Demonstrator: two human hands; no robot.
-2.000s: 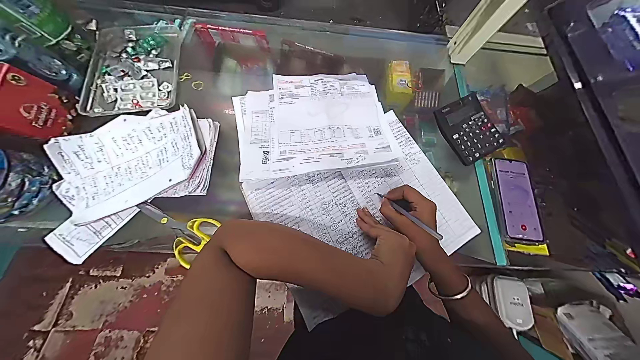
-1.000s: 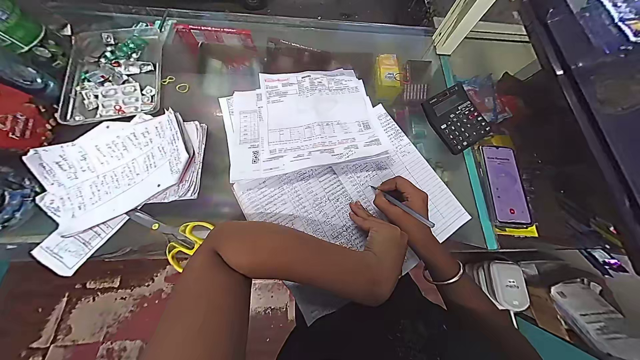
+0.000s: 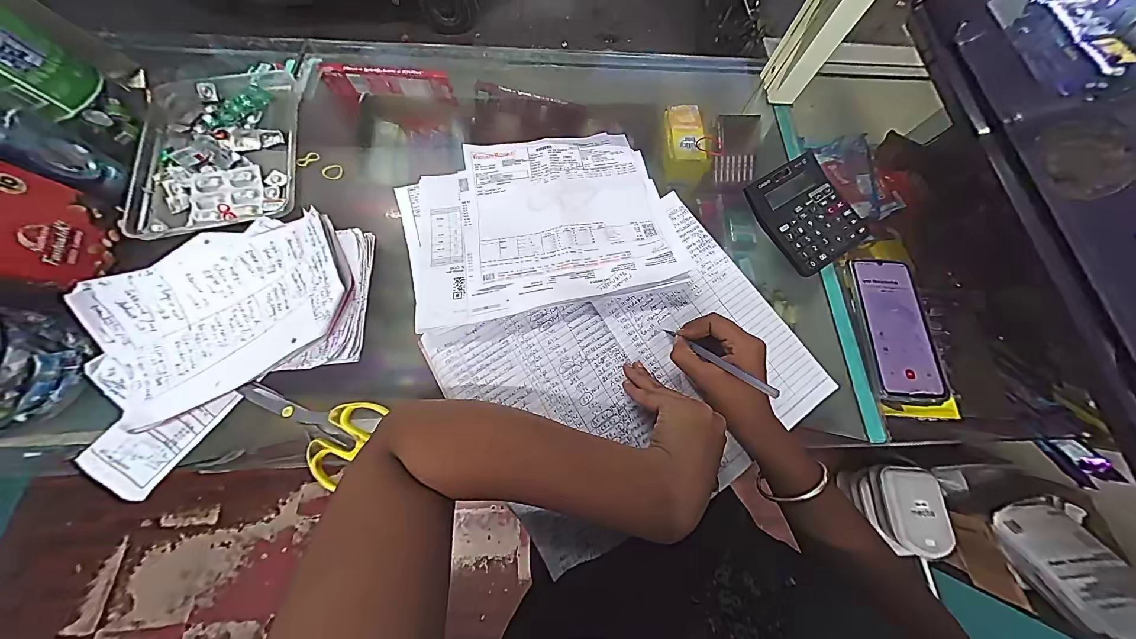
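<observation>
My right hand point(image 3: 723, 355) grips a slim pen point(image 3: 732, 366), its tip on a ruled sheet dense with handwriting point(image 3: 550, 355). Close below it, my left hand point(image 3: 679, 422) rests on the same sheet with the forearm laid across in front of me; its fingers are bent, and I see nothing held, though the palm is hidden. Printed bills point(image 3: 559, 213) overlap the top of the written sheet. Another ruled page point(image 3: 763, 328) sticks out at the right. Yellow-handled scissors point(image 3: 342, 430) lie by my left elbow, their blades beside a stack of handwritten slips point(image 3: 213, 311).
A clear plastic tray point(image 3: 297, 151) of blister packs and small items stands at the back left, near rubber bands point(image 3: 332, 172). A black calculator point(image 3: 806, 213) and a lit phone point(image 3: 898, 328) sit on the right. Everything rests on or around a glass counter point(image 3: 390, 266).
The view has shifted slightly. The pen stays in my right hand over the written sheet, and my left hand stays beside it.
</observation>
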